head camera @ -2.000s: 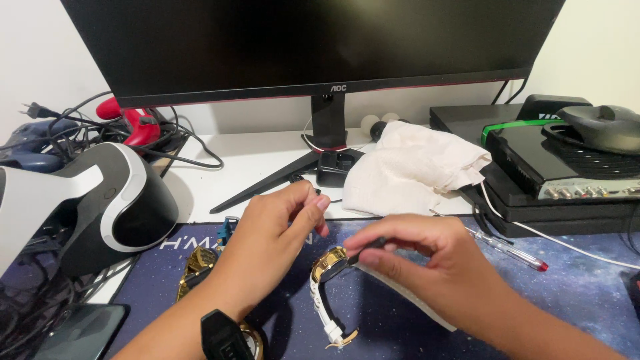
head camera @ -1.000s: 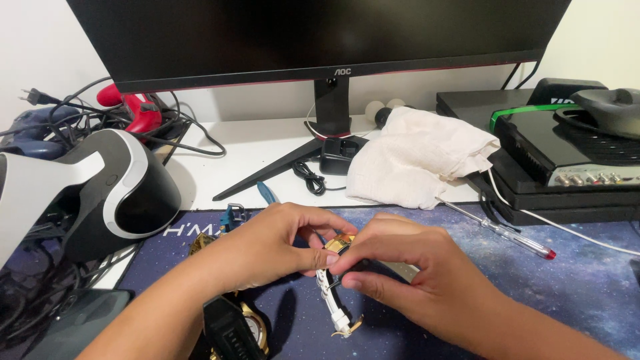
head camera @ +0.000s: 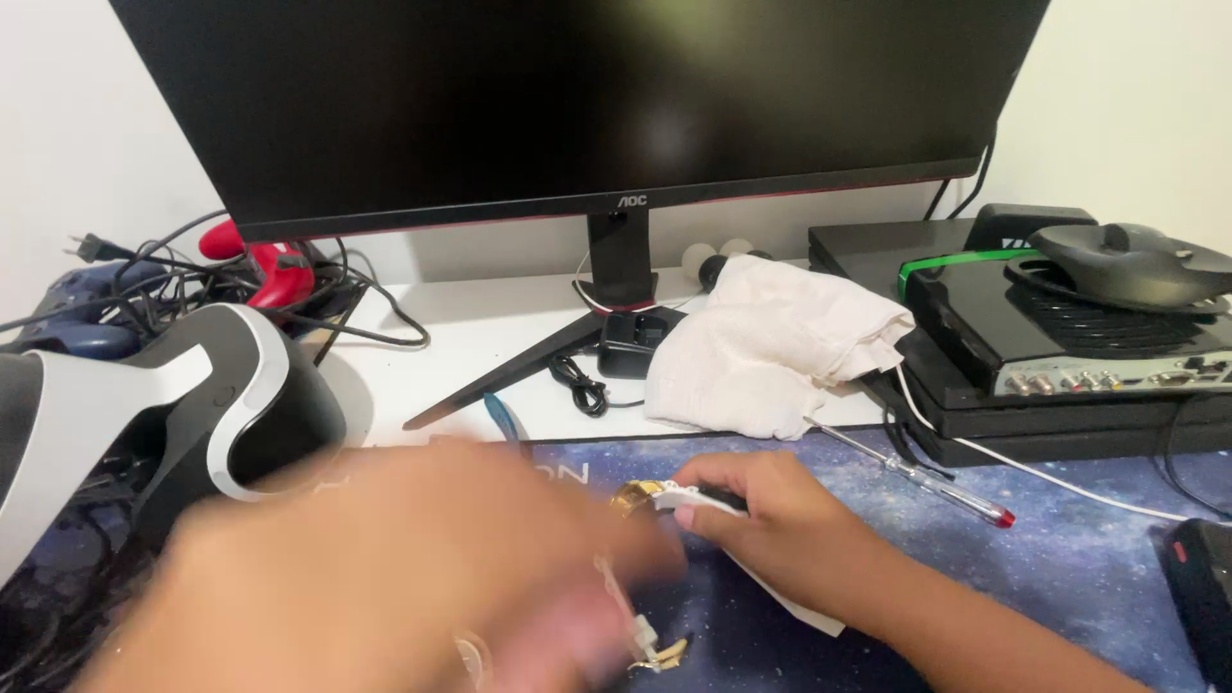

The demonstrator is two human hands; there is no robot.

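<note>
A gold-coloured wristwatch [head camera: 635, 498] with a white strap lies over the dark, starry desk mat. My right hand [head camera: 770, 525] holds the white strap end beside its case, with a dark slim object also between the fingers. The other strap part runs down to a gold buckle [head camera: 664, 656]. My left hand [head camera: 414, 568] is large and blurred in the foreground, partly covering the watch; whether it holds anything cannot be made out. A white flat piece [head camera: 794, 602] shows under my right wrist.
Behind the mat stand a monitor [head camera: 621, 125], a crumpled white cloth [head camera: 760, 346] and a black adapter [head camera: 630, 344]. A clear-handled screwdriver [head camera: 924, 478] lies right of the cloth. A VR headset [head camera: 260, 395] and game controllers [head camera: 279, 274] sit left, stacked electronic boxes [head camera: 1068, 327] right.
My left hand has come away from the watch case, where it was a second ago, and is now blurred and closer to the camera. My right hand remains at the watch.
</note>
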